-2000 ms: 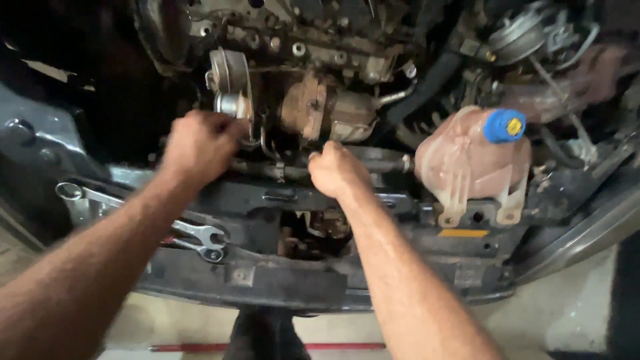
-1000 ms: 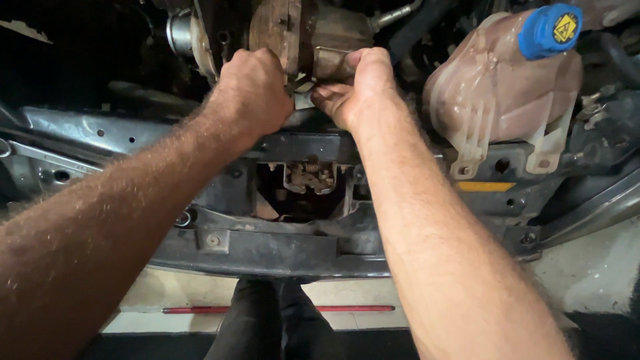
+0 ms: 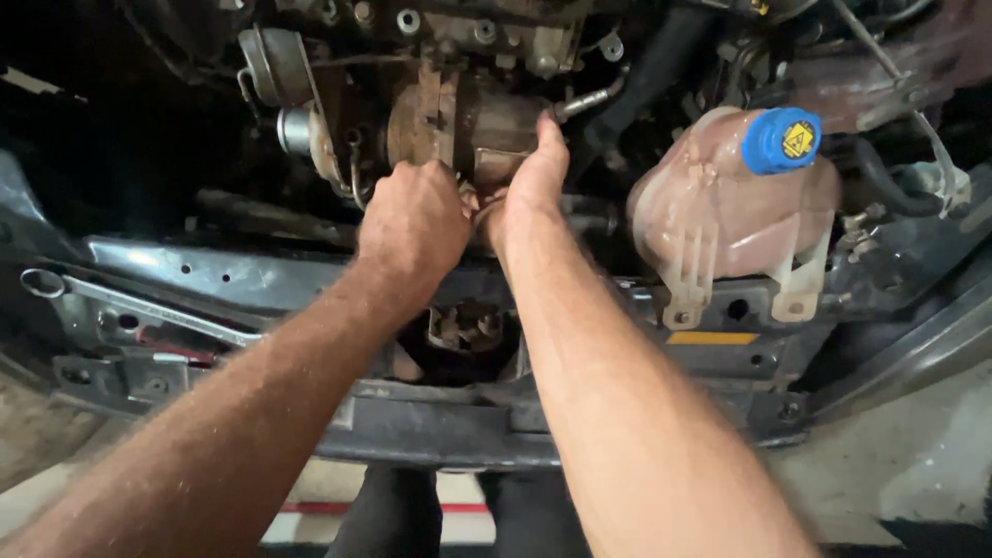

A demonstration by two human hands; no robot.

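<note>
A rusty brown cylindrical housing with a clamp band (image 3: pixel 434 124), which looks like part of a turbocharger or exhaust, sits in the engine bay at upper middle. Just below it, my left hand (image 3: pixel 418 213) is curled with its knuckles up; its fingertips are hidden. My right hand (image 3: pixel 535 178) lies against the lower right of the housing, thumb raised along its side, the other fingers out of sight underneath. Both hands nearly meet under the housing, and whether either holds a small part cannot be seen. Left of them is a silver round canister (image 3: pixel 279 66) on a bracket.
A pinkish coolant expansion tank (image 3: pixel 728 201) with a blue cap (image 3: pixel 781 140) stands on the right. The black front crossmember (image 3: pixel 434 422) runs below my forearms. On its left part lies a combination wrench (image 3: pixel 155 310), near a red-handled tool (image 3: pixel 174 345). Metal pipes and hoses surround the housing.
My hands, apart two seconds ago with the left one by the silver canister, are now close together under the housing. My right thumb has risen along the housing's side since one second ago.
</note>
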